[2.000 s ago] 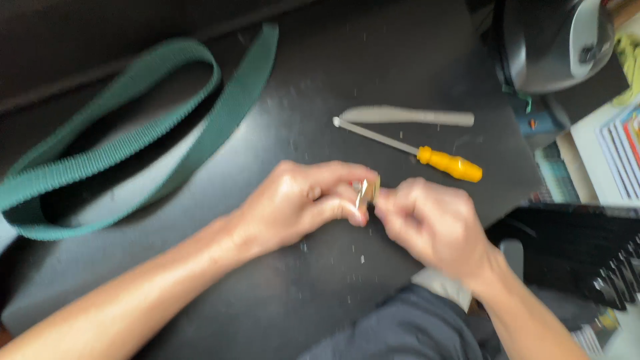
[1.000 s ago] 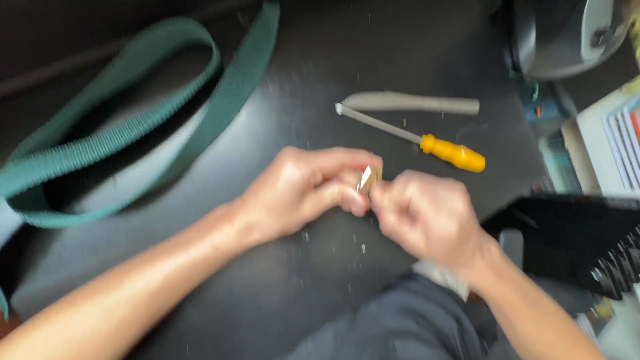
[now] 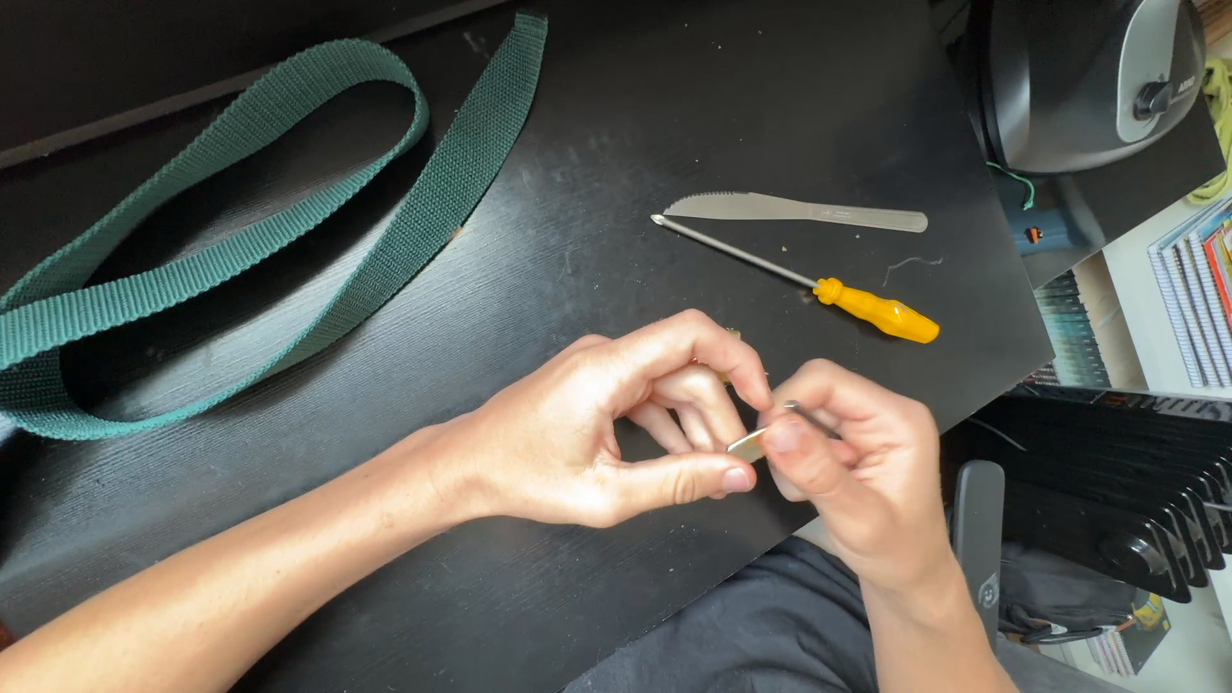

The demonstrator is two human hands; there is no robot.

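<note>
My left hand [image 3: 645,423] and my right hand [image 3: 857,472] meet over the near edge of a black table. Between their fingertips is a small shiny metal piece [image 3: 748,445], mostly covered, so its kind cannot be told; both hands pinch at it. A thin dark metal part [image 3: 813,420] shows between my right thumb and fingers. A bit of something gold-coloured peeks out behind my left fingers. Beyond the hands lie a screwdriver with a yellow handle [image 3: 878,310] and a serrated plastic knife [image 3: 794,210], the screwdriver's tip close to the blade. Green webbing strap [image 3: 452,183] lies looped at the left.
Small crumbs and a thread [image 3: 910,263] lie on the black table [image 3: 616,87]. A black and silver appliance with a knob [image 3: 1088,87] stands at the top right. Spiral notebooks [image 3: 1189,308] are beyond the right edge, with a black finned object [image 3: 1107,510] lower down.
My fingers have shifted around the small metal piece; my right thumb now lies over it, and my left fingers are more spread. The strap, knife and screwdriver lie as before.
</note>
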